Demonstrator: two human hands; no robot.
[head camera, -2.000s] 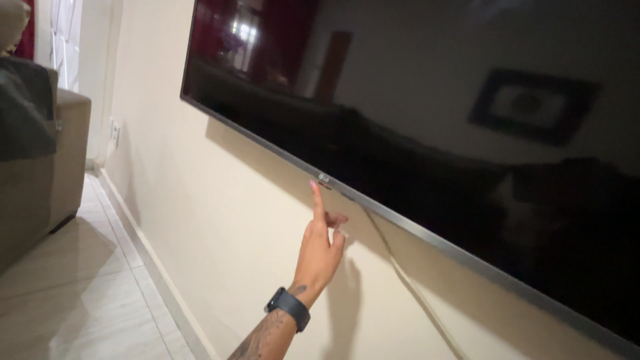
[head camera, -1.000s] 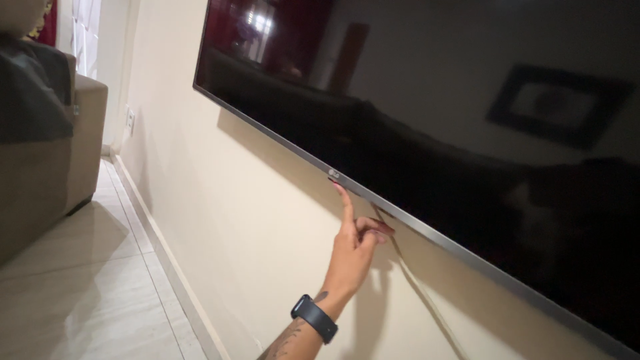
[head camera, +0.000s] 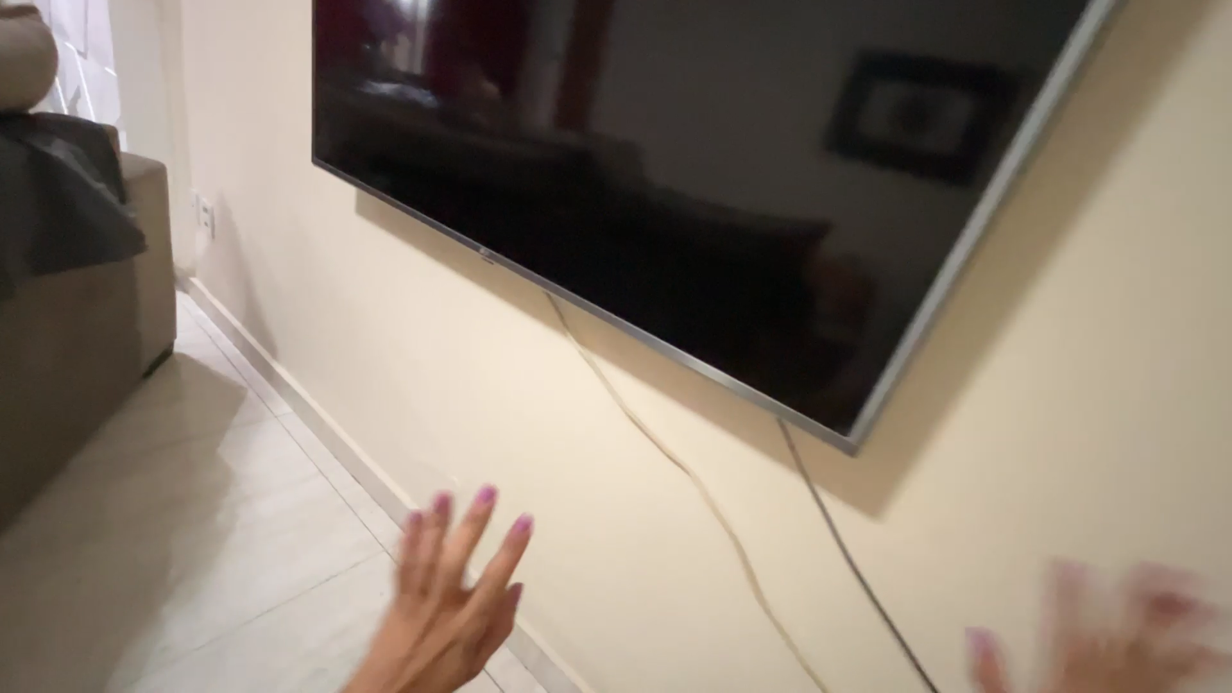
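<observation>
A flat-screen television with a dark, reflecting screen and a silver frame is mounted on the cream wall. My left hand is raised at the lower middle, palm away from me, fingers apart and holding nothing. At the lower right edge my right hand shows blurred, its fingers spread and nothing seen in them. Neither hand touches the television. A light cable and a darker cable hang from behind its lower edge, between the two hands.
A brown sofa with a dark grey cloth over it stands at the left. Pale floor tiles run along the wall's baseboard. A wall socket sits low on the wall near the far corner.
A finger was at the small part under the television's lower edge; no hand touches it now. Both hands are now in view, fingers spread. The view has shifted right, showing the television's right corner.
</observation>
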